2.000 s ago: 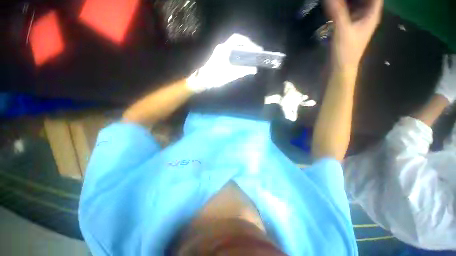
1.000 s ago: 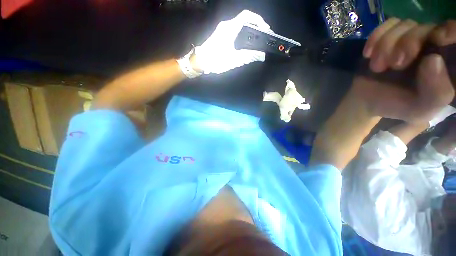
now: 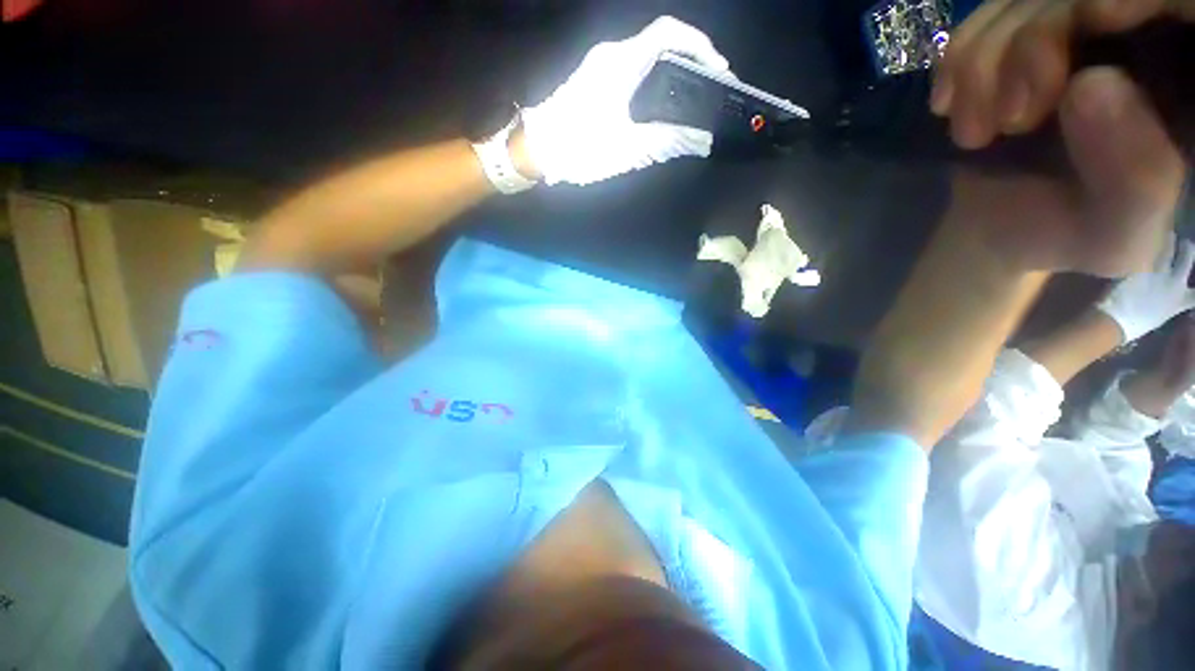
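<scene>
My left hand [image 3: 609, 112], in a white glove, holds the slim dark device unit [image 3: 708, 102] by one end. Its port end, with a red-ringed socket, faces right. My bare right hand [image 3: 1048, 112] is wrapped around a thick black tool, seemingly the electric screwdriver [image 3: 904, 121]. The tool points left at the port end; its tip is dark and blurred, so I cannot tell if it touches. A crumpled off-white finger-strip piece [image 3: 763, 260] lies on the black bench below the unit.
A blue parts bin [image 3: 875, 29] of shiny rings stands at the top right, partly behind my right hand. A co-worker in white [image 3: 1035, 485] is close at my right, with a gloved hand [image 3: 1153, 295]. Cardboard boxes [image 3: 118, 282] are at the left. A red piece shows at the top left edge.
My right hand has come down from the top with the black tool, now pointed at the unit. My left hand has moved up slightly and tilted the unit, showing the red-ringed socket.
</scene>
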